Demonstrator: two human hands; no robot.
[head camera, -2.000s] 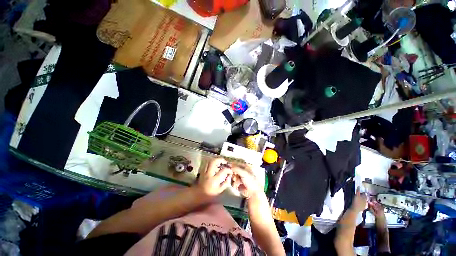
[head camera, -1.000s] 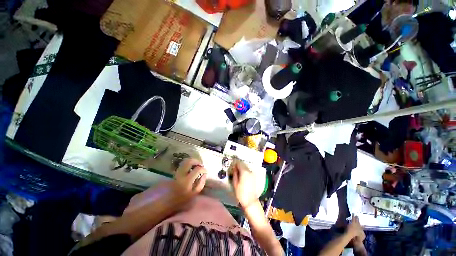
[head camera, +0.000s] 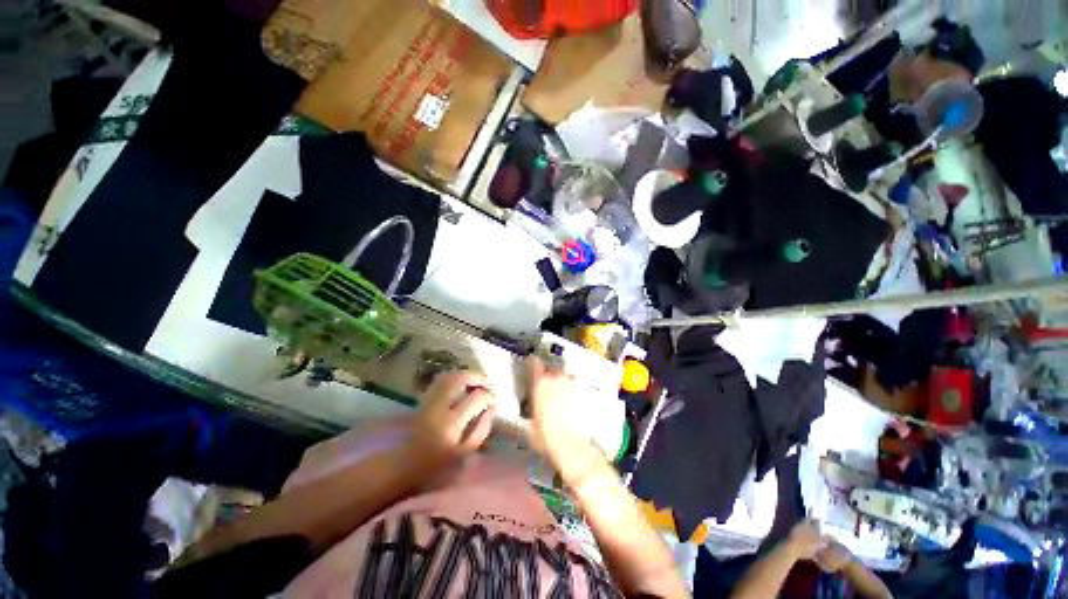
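Observation:
The cream sewing machine (head camera: 595, 398) lies across the middle, right in front of me. My left hand (head camera: 454, 412) is over the machine arm, its fingers curled together; no thread can be made out between them. My right hand (head camera: 560, 412) is on the machine's right-hand part, overexposed, its fingertips hard to see. Whether either hand holds thread cannot be told. The green clip-on fan (head camera: 328, 307) hangs over the left end of the machine. Dark thread cones (head camera: 689, 197) with green tips stand beyond it.
Black cut panels (head camera: 117, 252) lie at the left, and more black cloth (head camera: 700, 427) lies right of the machine. Cardboard (head camera: 398, 88) lies behind. A pale pole (head camera: 867, 307) crosses the right side. An orange ball (head camera: 634, 376) is beside the machine. Another person's hands (head camera: 820, 548) are at lower right.
My hands were together over the machine, then parted, the left moving left. My right hand has since moved slightly up over the panel's round parts. The view has shifted slightly.

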